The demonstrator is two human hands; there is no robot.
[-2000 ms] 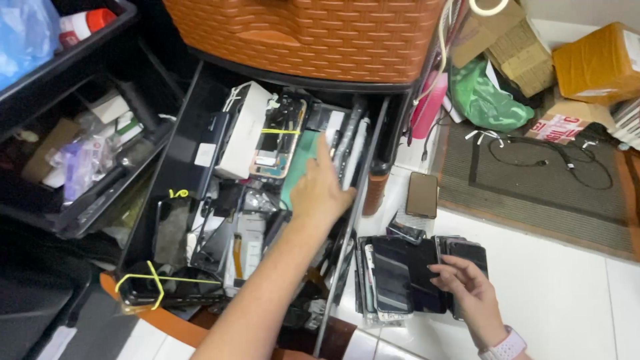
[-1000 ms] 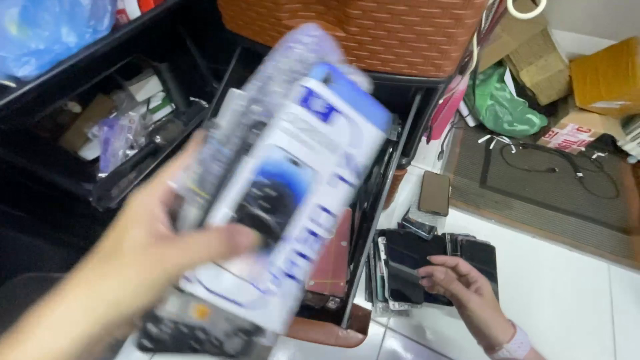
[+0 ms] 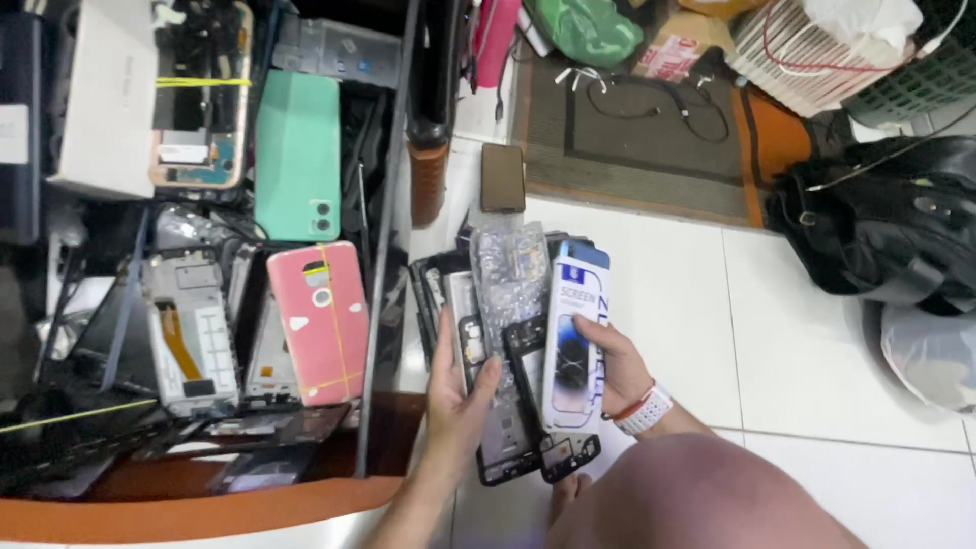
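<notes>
Both hands hold one bundle low over the white tiled floor. My left hand (image 3: pixel 457 389) grips its left side, thumb over the phone frames (image 3: pixel 503 438) and a bubble-wrap sleeve (image 3: pixel 509 282). On the right side, my right hand (image 3: pixel 619 358) has its thumb on a white and blue screen box (image 3: pixel 576 343) that shows a phone. A second black phone frame (image 3: pixel 568 454) sticks out below that box. Behind the bundle, partly hidden, lies a stack of dark phones or screens (image 3: pixel 428 305) on the floor. A brown phone-sized slab (image 3: pixel 502 178) lies just beyond.
At the left an open drawer (image 3: pixel 385 252) holds a green phone back (image 3: pixel 297 156), a pink phone case (image 3: pixel 319 320), a white box (image 3: pixel 110 99) and phone parts. A mat (image 3: pixel 648 152) with cables lies ahead. A black bag (image 3: pixel 877 221) sits at the right.
The screen box and bubble wrap have moved from above the drawer to over the floor at its right. My right hand has left the floor stack and now holds the box. The view has shifted closer.
</notes>
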